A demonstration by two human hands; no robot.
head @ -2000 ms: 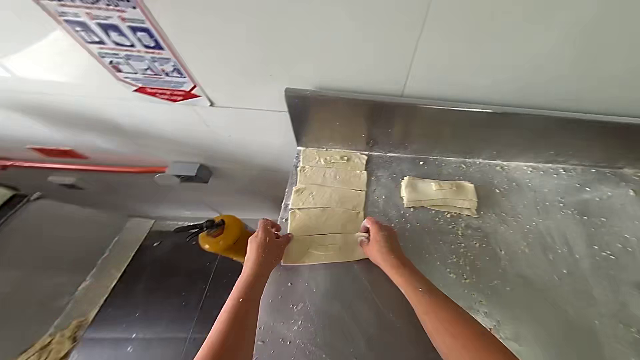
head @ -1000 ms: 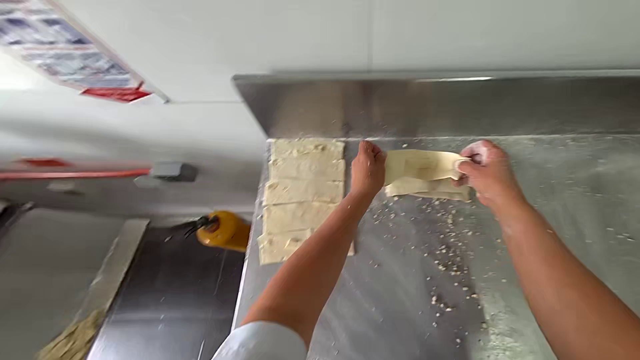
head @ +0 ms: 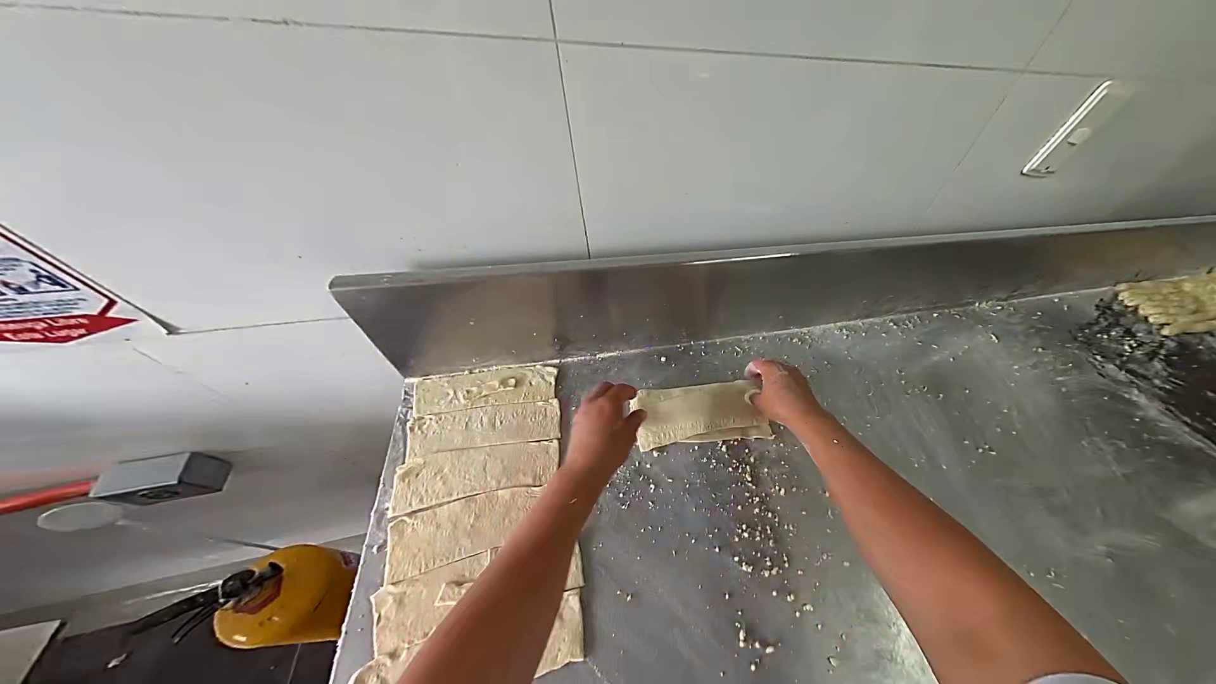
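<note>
A small stack of flat dough rectangles [head: 703, 414] lies on the floured steel table, near its raised back edge. My left hand [head: 604, 426] touches the stack's left end, thumb and fingers around the corner. At the upper right corner, my right hand [head: 777, 391] pinches the dough between thumb and fingers. Left of my left hand, several overlapping dough rectangles [head: 475, 475] run in a column along the table's left side; my left forearm covers part of the lower ones.
A steel backsplash [head: 589, 309] borders the table at the wall. Dough crumbs [head: 750, 532] are scattered over the steel. More dough [head: 1173, 302] sits at the far right. Beyond the table's left edge are a yellow container [head: 290, 597] and a grey box [head: 161, 477] on the wall.
Both hands have moved from the dough column to the stack on the right, where they were also one second ago. The view has shifted, showing more of the table's right side.
</note>
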